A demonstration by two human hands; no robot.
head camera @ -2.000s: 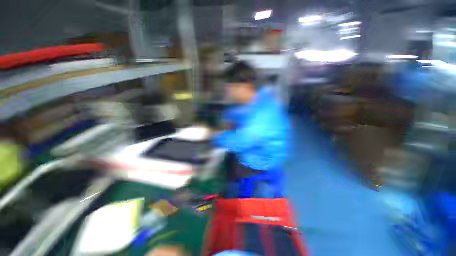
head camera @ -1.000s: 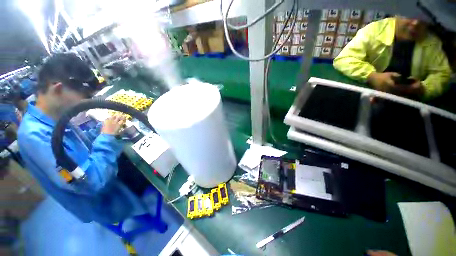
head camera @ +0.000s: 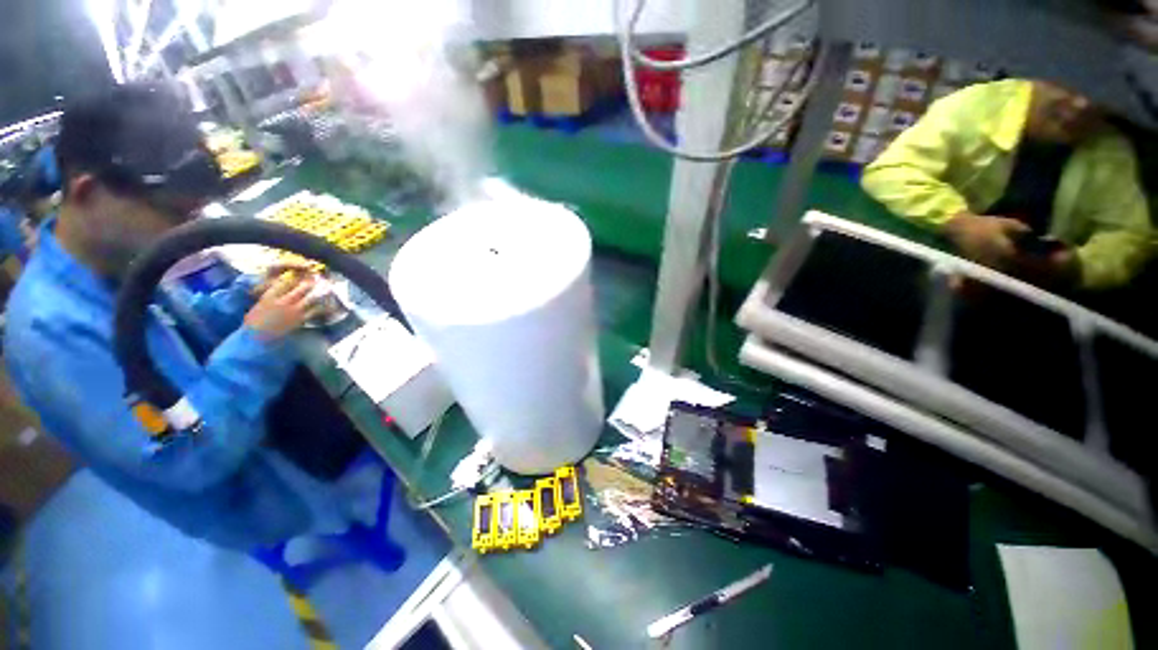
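Neither of my hands shows in the current head view. Nearest in front of me, an opened tablet (head camera: 798,474) lies on the green bench mat (head camera: 578,592), its inner parts and a pale rectangular panel facing up. A dark flat sheet or panel (head camera: 933,521) lies against its right side. A thin knife-like tool (head camera: 709,602) lies on the mat in front of the tablet. Several small yellow-framed parts (head camera: 526,510) lie in a row left of the tablet. A pale yellow and white paper sheet (head camera: 1064,597) lies at the lower right.
A large white cylinder (head camera: 511,337) stands behind the yellow parts, with mist above it. White foam trays (head camera: 940,343) with dark slots are stacked at right. A metal post (head camera: 686,191) rises mid-bench. A person in blue (head camera: 165,368) works at left beside a black hose (head camera: 229,231); another in yellow (head camera: 1016,178) is across.
The view has shifted slightly, and the fingertip at the bottom edge is gone from view. Against the blurred earliest frame, the view has swung to a different part of the bench.
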